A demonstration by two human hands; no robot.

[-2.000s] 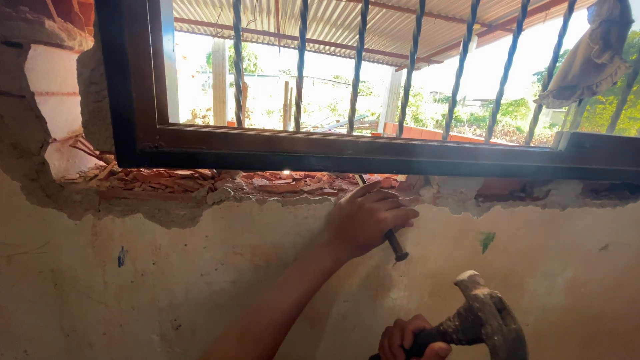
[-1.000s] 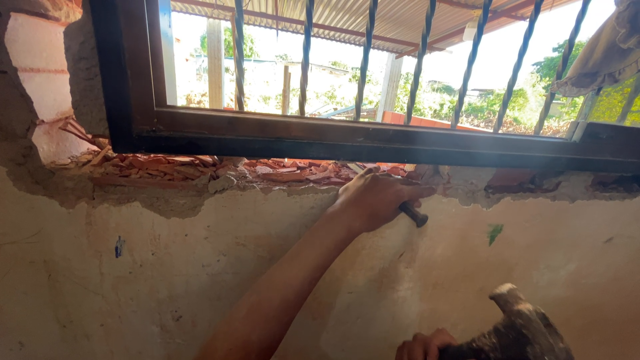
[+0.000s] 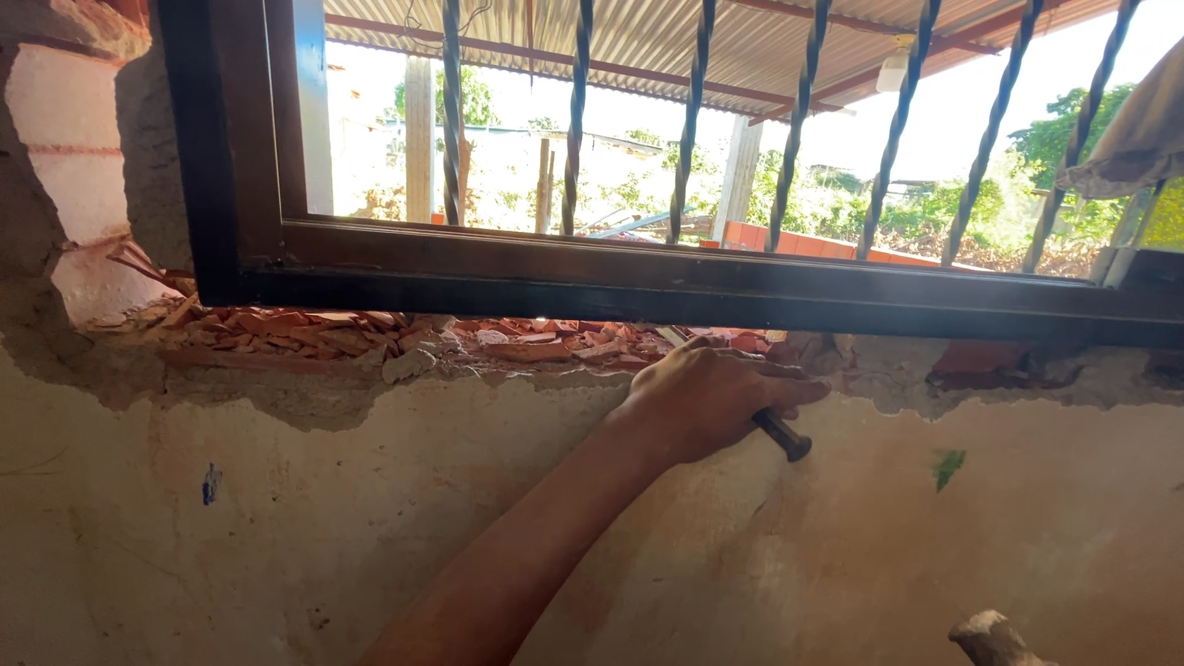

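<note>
My left hand [image 3: 708, 393] is closed around a dark steel cold chisel [image 3: 783, 435], just under the window frame. The chisel's struck end sticks out at the lower right of the hand, and its other end points up and left into the broken brick [image 3: 546, 350] below the frame. At the bottom right edge, part of a claw hammer's head [image 3: 990, 638] shows. My right hand is out of view, and so is the hammer's handle.
A dark metal window frame [image 3: 647, 291] with twisted bars [image 3: 684, 139] spans the view above the hand. Broken plaster [image 3: 305, 398] edges the opening over the painted wall [image 3: 277, 518]. At the left is exposed brickwork [image 3: 74, 166]; a cloth [image 3: 1133, 139] hangs at upper right.
The hammer and my right hand, seen low at the right before, have dropped down; the hand has left the view. The chisel now lies at a flatter slant than two seconds ago, still in my left hand.
</note>
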